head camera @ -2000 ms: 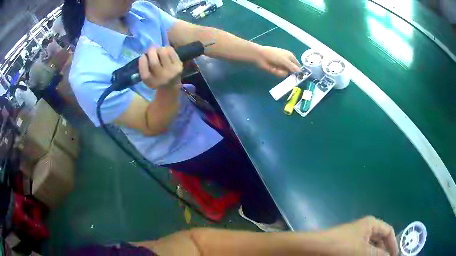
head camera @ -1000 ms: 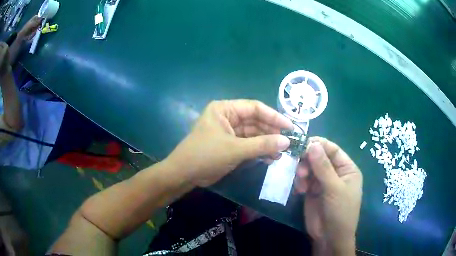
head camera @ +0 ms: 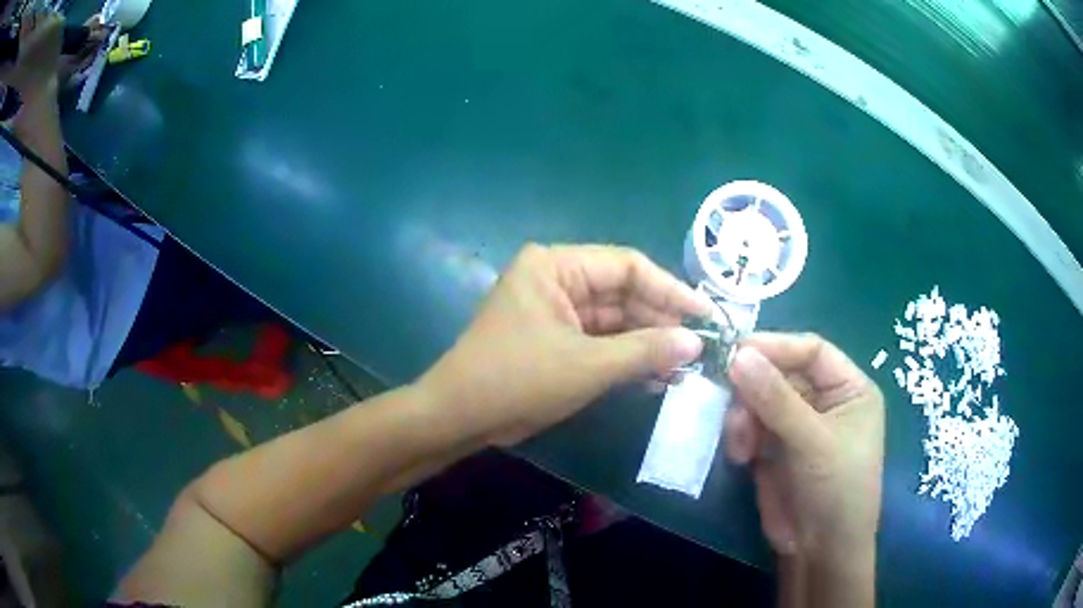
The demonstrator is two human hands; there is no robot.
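A white fan housing (head camera: 686,435) lies on the green bench, its round spoked ring away from me and its flat handle towards me. My left hand (head camera: 570,344) pinches a small green circuit board (head camera: 713,347) from the left, at the neck below the ring. My right hand (head camera: 808,416) pinches the board's right side between thumb and index finger. Dark wire shows between the board and the ring. The fingertips partly hide the board and the neck.
A pile of small white parts (head camera: 968,445) lies on the bench (head camera: 475,154) at right. A housing with a green battery (head camera: 253,42) lies at upper left. At the left edge a neighbouring worker (head camera: 71,285) in light blue holds a white unit beside a yellow battery (head camera: 128,49).
From one second ago, the view has shifted slightly and both hands still hold the board. Two seconds ago the view faced the neighbouring worker, with one of my arms reaching towards a fan ring.
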